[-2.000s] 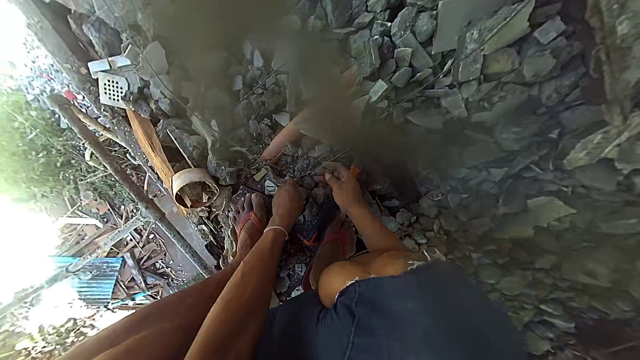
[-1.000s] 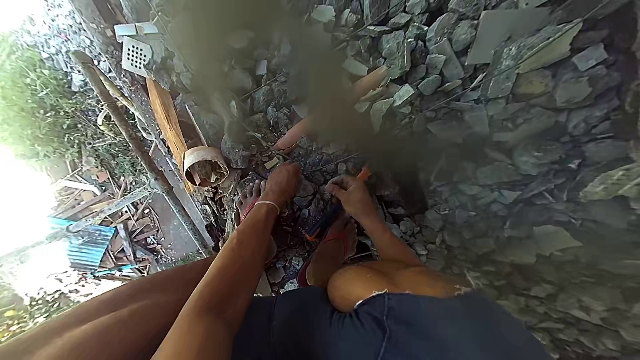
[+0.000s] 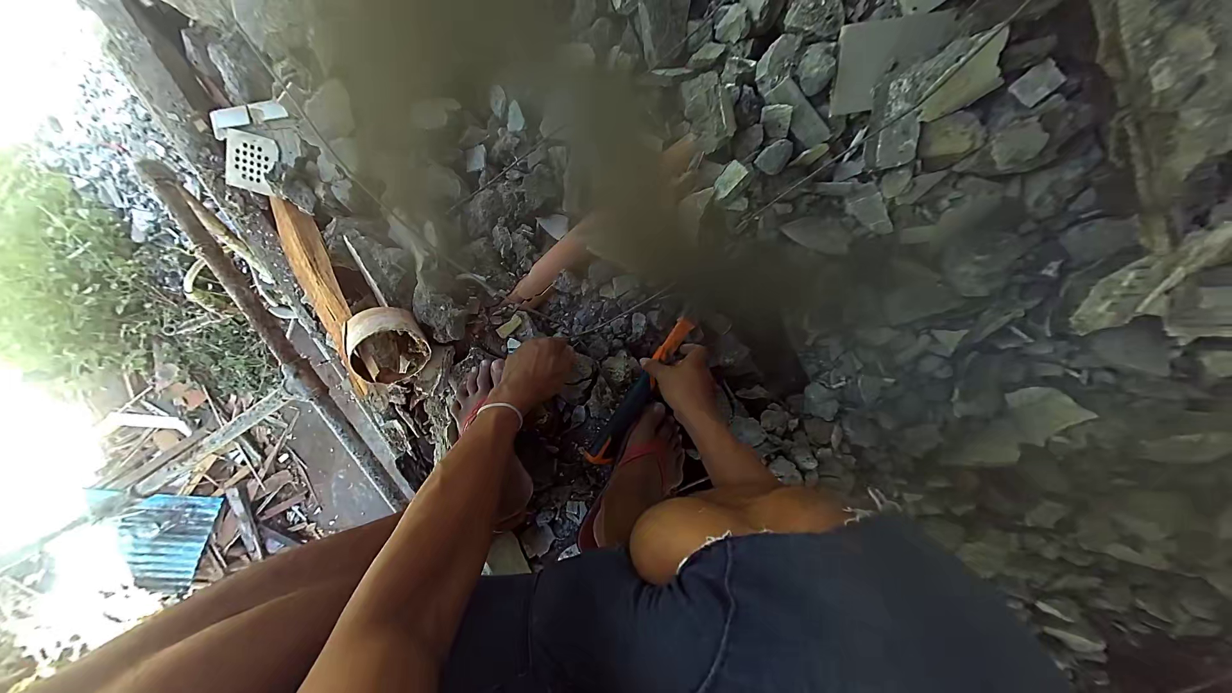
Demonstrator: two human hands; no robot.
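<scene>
My right hand (image 3: 685, 380) has its thumb and fingers closed around the orange part of a tool with an orange and dark handle (image 3: 630, 409), which lies slanting just above my right foot. The far end of this tool is lost in a dark blur. Left of it, my left hand (image 3: 541, 373), with a pale band at the wrist, is bent down at the broken concrete rubble (image 3: 616, 371) by my left foot. Its fingertips are hidden, so what it holds cannot be told. My feet wear red-strapped sandals.
A broken pipe piece (image 3: 387, 345) and a wooden board (image 3: 313, 265) lie at the left, near a perforated white plate (image 3: 252, 162). A long metal pole (image 3: 231, 279) slants past them. A reddish rod (image 3: 553, 265) sticks from the rubble. A blur covers the upper middle.
The dark part of the orange-ended tool shows more plainly beside my right hand, which is farther from my left hand than two seconds ago. My left hand stays low at the rubble.
</scene>
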